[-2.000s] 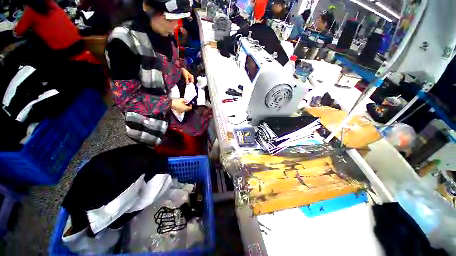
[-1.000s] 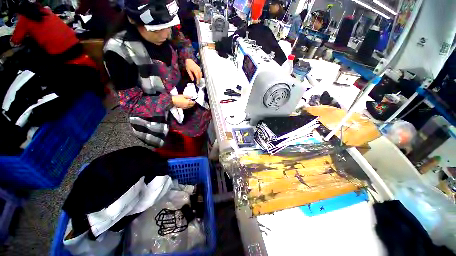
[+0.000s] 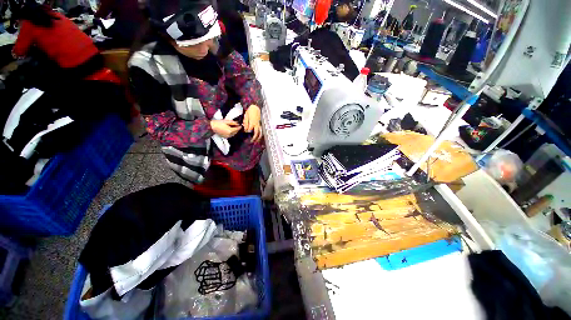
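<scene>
Neither of my hands is in the picture. Nearest in front of me, a blue plastic crate (image 3: 264, 265) on the floor holds black-and-white garment pieces (image 3: 147, 234) and a clear plastic bag (image 3: 216, 284) with a black cord-like bundle. To its right, a taped brown board (image 3: 369, 232) with a blue edge lies on the white table (image 3: 401, 292). A striped stack of black-and-white pieces (image 3: 360, 165) lies behind the board. A black cloth (image 3: 508, 284) is at the lower right.
Another person (image 3: 194, 106) sits beyond the crate, both hands on a small white and black piece. A white sewing machine (image 3: 344, 115) stands on the table ahead. A second blue crate (image 3: 69, 184) with garments is at the left. Thread cones (image 3: 460, 59) stand at the upper right.
The other person's head and hands have shifted; their hands are now close together at the piece. The crate, board and stack have stayed in place.
</scene>
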